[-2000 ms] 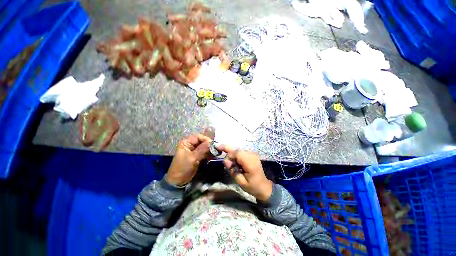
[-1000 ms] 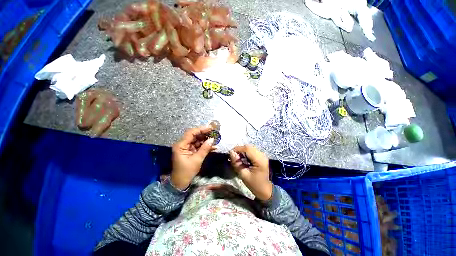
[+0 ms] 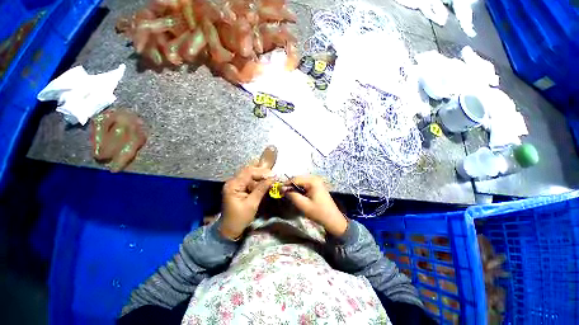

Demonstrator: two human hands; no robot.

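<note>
My left hand (image 3: 243, 195) pinches a small brownish moulded piece (image 3: 268, 157), whose end stands up above the fingers. A small round part with a yellow face (image 3: 276, 190) shows between the two hands at the left fingertips. My right hand (image 3: 315, 201) is closed on a short thin dark tool (image 3: 294, 186), with its fingertips beside the yellow part. Both hands are above the lap at the table's front edge. Whether the yellow part is joined to the piece cannot be told.
On the speckled table (image 3: 190, 127) are a heap of orange-brown pieces (image 3: 209, 38), a smaller group (image 3: 118, 138), tangled white cord (image 3: 381, 136), round yellow-faced parts (image 3: 265, 99) on paper, a white pot (image 3: 461, 113) and white cloth (image 3: 82, 92). Blue crates (image 3: 471, 266) stand around the table.
My right hand has moved left and up to meet the left fingertips. The round part now shows its yellow face instead of a dark one. The view has shifted slightly.
</note>
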